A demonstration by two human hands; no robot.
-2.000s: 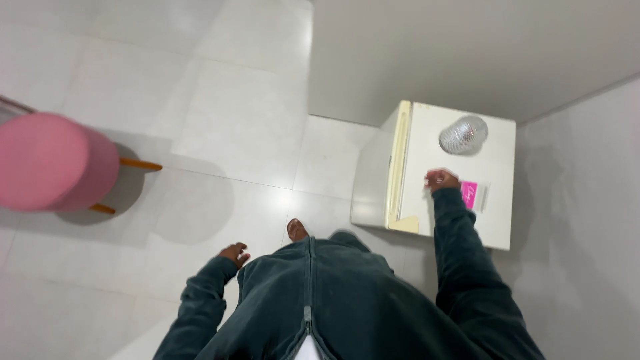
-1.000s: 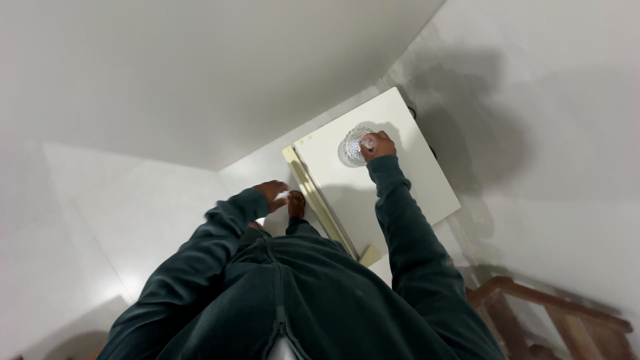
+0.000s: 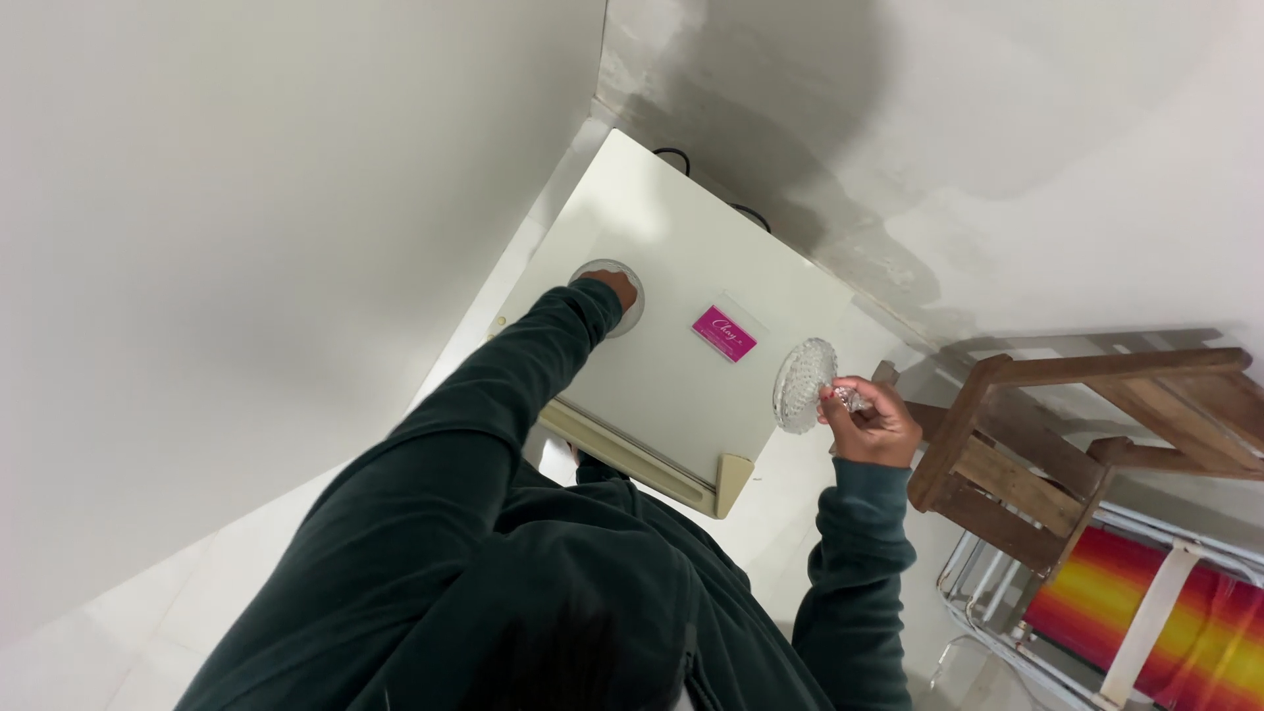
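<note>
My right hand (image 3: 871, 420) pinches the knob of a patterned clear glass lid (image 3: 805, 385), which is tilted on edge beyond the right corner of a small white refrigerator's top (image 3: 657, 385). At the left of that top, my left hand (image 3: 610, 286) reaches into a round clear glass jar (image 3: 635, 314); its fingers are hidden inside, so I cannot tell whether they hold anything. A pink card in a clear holder (image 3: 725, 334) lies between the jar and the lid.
Walls meet behind the refrigerator, where a black cable (image 3: 752, 215) shows. On the right stand a wooden chair or rack (image 3: 1017, 479) and a white metal frame (image 3: 987, 617) with red and yellow striped fabric (image 3: 1136, 602). A cream door edge (image 3: 627, 454) faces me.
My right hand has lifted the lid off the jar and moved right with it. My left hand has gone from beside my body into the jar. The view has turned.
</note>
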